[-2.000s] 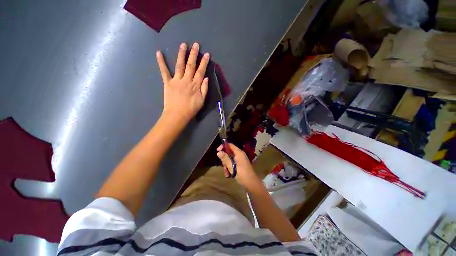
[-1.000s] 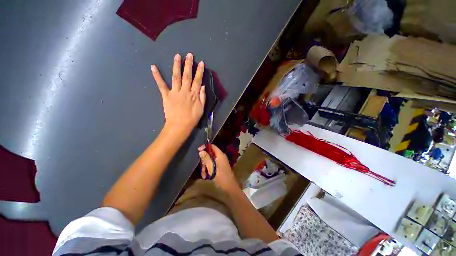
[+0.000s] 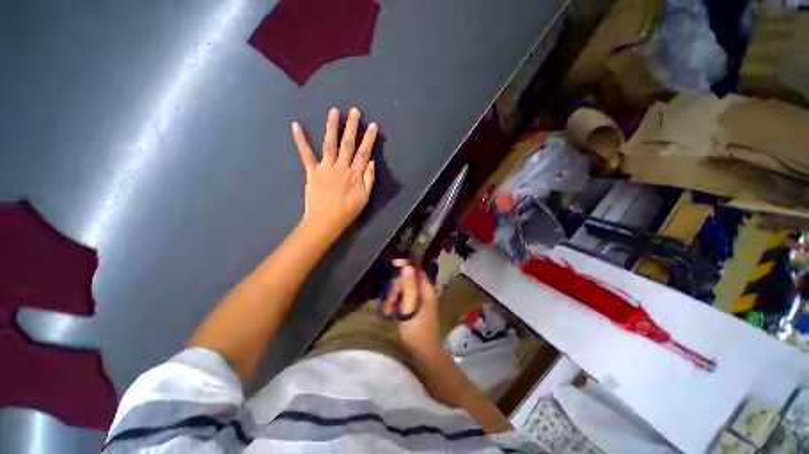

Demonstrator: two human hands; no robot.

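My left hand (image 3: 337,182) lies flat with fingers spread on the grey table, palm down. A dark piece (image 3: 384,177) shows at its right side; most of it is hidden under the hand, and its outline is unclear. My right hand (image 3: 415,300) holds the shears (image 3: 442,213) by the handles, beyond the table's edge. The blades look closed, point up and to the right, and are clear of the dark piece. A maroon cut piece (image 3: 315,37) lies at the top of the table.
Large maroon panels (image 3: 49,266) lie at the left. The table edge (image 3: 479,124) runs diagonally. Right of it are a white board (image 3: 612,355) with a red string bundle (image 3: 594,293), plastic bags, a cardboard roll (image 3: 594,135) and brown card sheets (image 3: 710,142). Scraps lie below the edge.
The shears have moved right, away from the dark piece and off the table, and their blades have closed. The maroon strip beside my left hand no longer shows. My left hand stays spread flat.
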